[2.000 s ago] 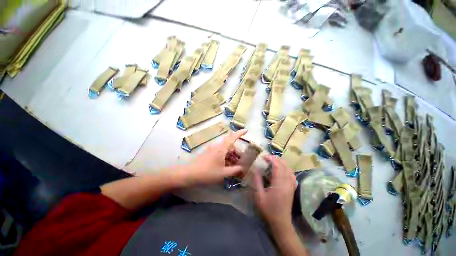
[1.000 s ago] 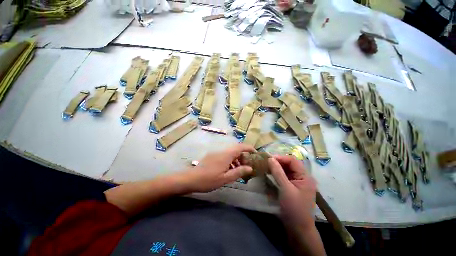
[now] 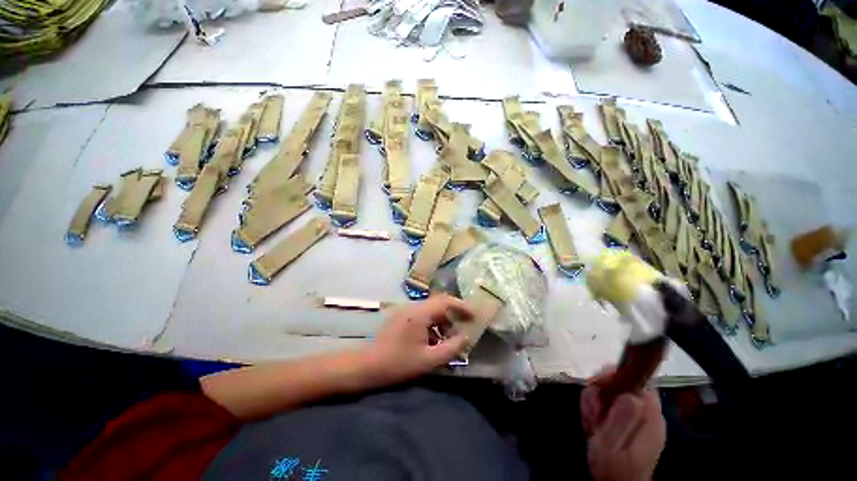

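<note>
My left hand (image 3: 428, 331) holds a khaki webbing tab (image 3: 485, 310) by its lower end. The tab's upper end lies over the edge of a rounded block under clear crinkled plastic (image 3: 507, 282). A metal ring shows faintly below my fingers. My right hand (image 3: 624, 423) grips the wooden handle of a hammer (image 3: 644, 362), raised right of the block. The hammer has a black head and a yellow-white lump at its near end.
Rows of khaki tabs with metal rings (image 3: 346, 178) lie beyond my hands, with a dense heap (image 3: 677, 225) at right. Two pale strips (image 3: 351, 303) lie left and ahead. White-grey strips (image 3: 428, 21), a dark-brown lump (image 3: 643, 45) and an orange-brown item (image 3: 814, 246) lie farther off.
My right hand has left the tab, moved right and lifted the hammer. My left hand has brought the tab to the block. The view has shifted, showing a pale strip and thin dark line.
</note>
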